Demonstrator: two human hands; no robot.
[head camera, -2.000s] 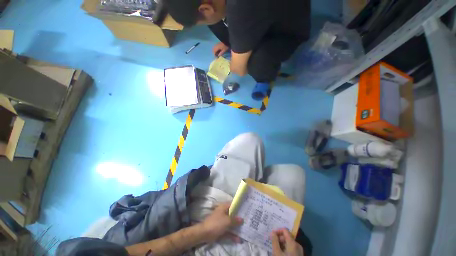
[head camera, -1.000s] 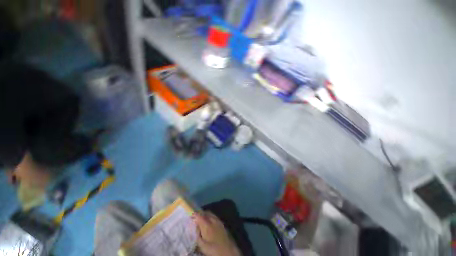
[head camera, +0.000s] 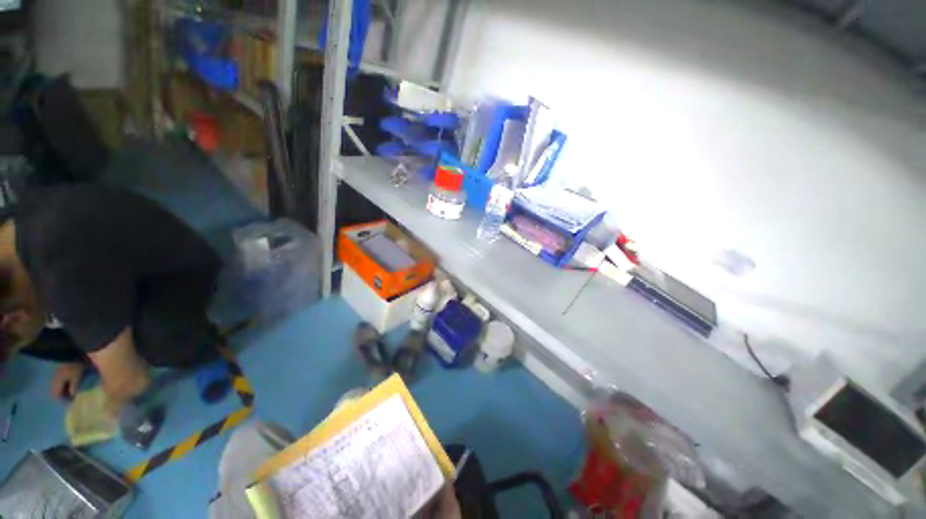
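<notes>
A printed record sheet (head camera: 355, 468) on a yellow-brown backing card (head camera: 378, 393) is tilted up at the bottom centre, over my grey-trousered legs. A pale yellow edge shows at its lower left corner. My right hand (head camera: 445, 504) shows only as a small part at the sheet's lower right edge, gripping it from the side; most of it is hidden or cut off. My left hand is out of the picture.
A grey metal shelf (head camera: 548, 294) holds a red-lidded jar (head camera: 446, 195), bottle and blue trays. Below are an orange-and-white box (head camera: 387, 261), shoes and a blue container. At left, a person crouches beside a yellow pad (head camera: 93, 416) and a scale (head camera: 63, 489).
The view has swung right from the scale to the shelf. The sheet and backing are raised higher than a second ago. My left hand, seen on the sheet earlier, is out of view.
</notes>
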